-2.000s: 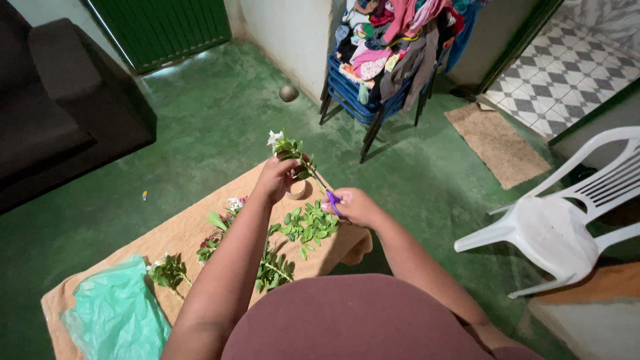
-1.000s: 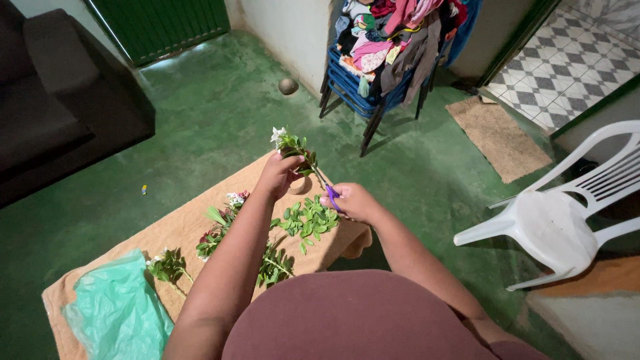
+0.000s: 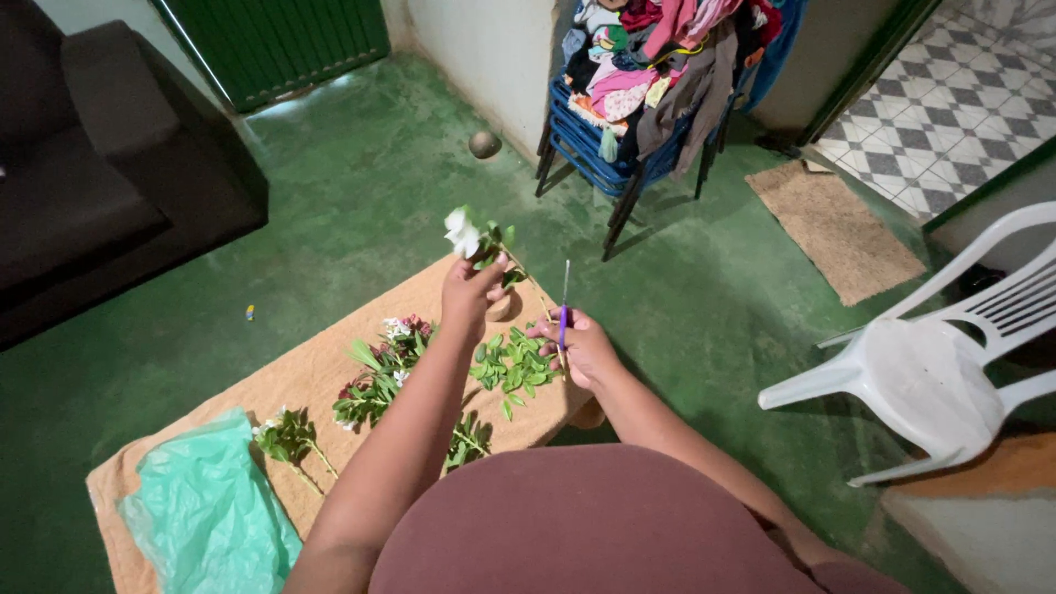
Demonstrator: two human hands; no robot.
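Observation:
My left hand [image 3: 472, 297] grips a leafy stem with a white flower [image 3: 464, 233] at its upper end. My right hand [image 3: 582, 345] holds purple-handled scissors [image 3: 564, 326], blades pointing up, and its fingers also touch the lower part of the bare stem [image 3: 532, 280]. Beneath the hands, a pile of loose green leaves [image 3: 513, 365] lies on the peach cloth [image 3: 239, 388] over the table. Left of it rests a bunch of red and white flowers [image 3: 381, 371], partly behind my left forearm. A small round object [image 3: 498, 308] is partly hidden by my left hand.
A green plastic bag [image 3: 210, 503] and a white-flowered cutting [image 3: 285, 437] lie at the table's left; another leafy sprig [image 3: 469, 441] is near my torso. Around stand a dark sofa [image 3: 165, 132], stacked blue chairs [image 3: 586, 165] heaped with clothes [image 3: 643, 66], and a white plastic chair [image 3: 932, 379].
The scissors have turned from lying across the stem to pointing upward beside it. The white flower has tilted over to the left, and my right fingers now touch the stem.

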